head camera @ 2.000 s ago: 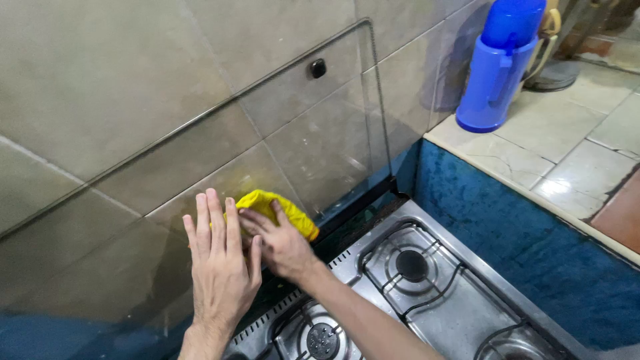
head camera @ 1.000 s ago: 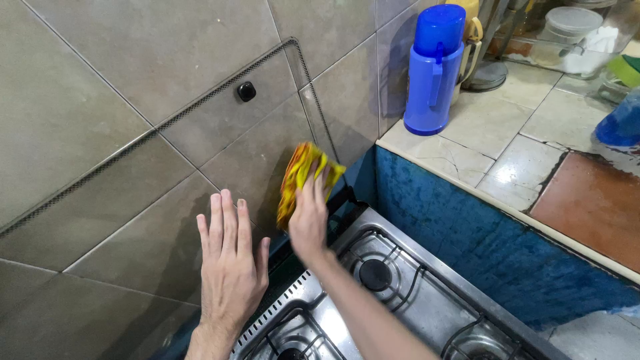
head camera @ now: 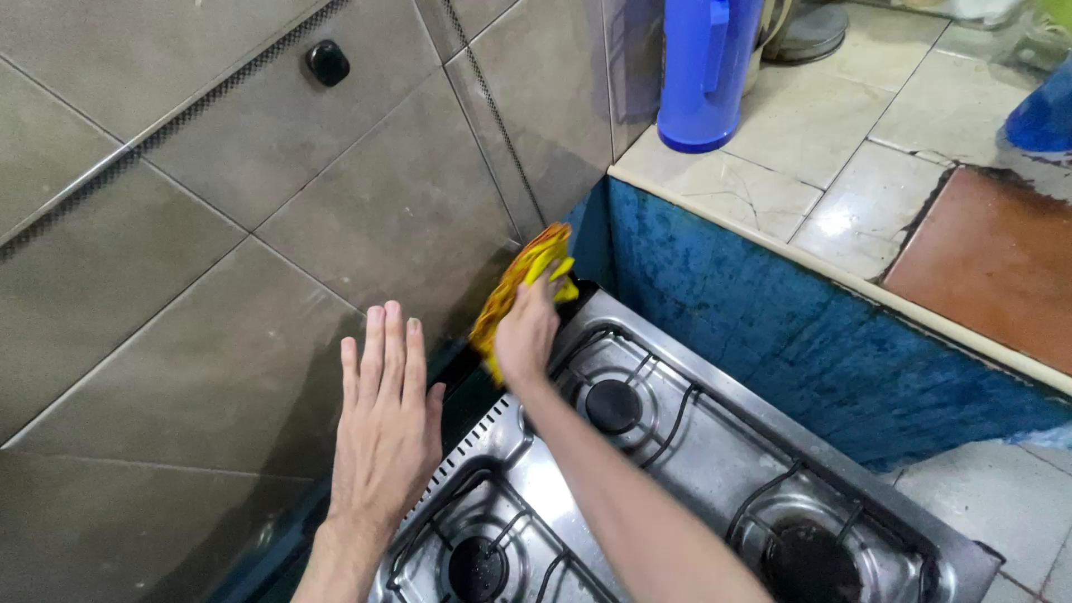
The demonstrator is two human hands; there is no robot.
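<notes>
My right hand (head camera: pixel 529 325) grips a crumpled yellow and orange cloth (head camera: pixel 517 289) against the lower right part of the upright glass lid (head camera: pixel 377 193), near the back corner of the gas stove (head camera: pixel 712 452). To its left, my left hand (head camera: pixel 387 402) is raised with its fingers extended, palm toward the glass, and holds nothing; whether it touches the glass I cannot tell. Tiled wall shows through the lid, which has a dotted dark border and a black knob-like pad (head camera: pixel 327 63). My right forearm crosses over the stove top.
A blue thermos (head camera: pixel 702 75) stands on the tiled counter (head camera: pixel 779 126) at the upper right, with a round grey lid-like thing (head camera: pixel 808 33) behind it. The counter's blue side wall (head camera: pixel 737 318) borders the stove. Wire pot supports and black burners (head camera: pixel 614 405) rise from the stove top.
My right hand has moved the cloth rightward along the glass and down toward the lid's lower right corner. My left hand remains raised beside it. The view has shifted closer.
</notes>
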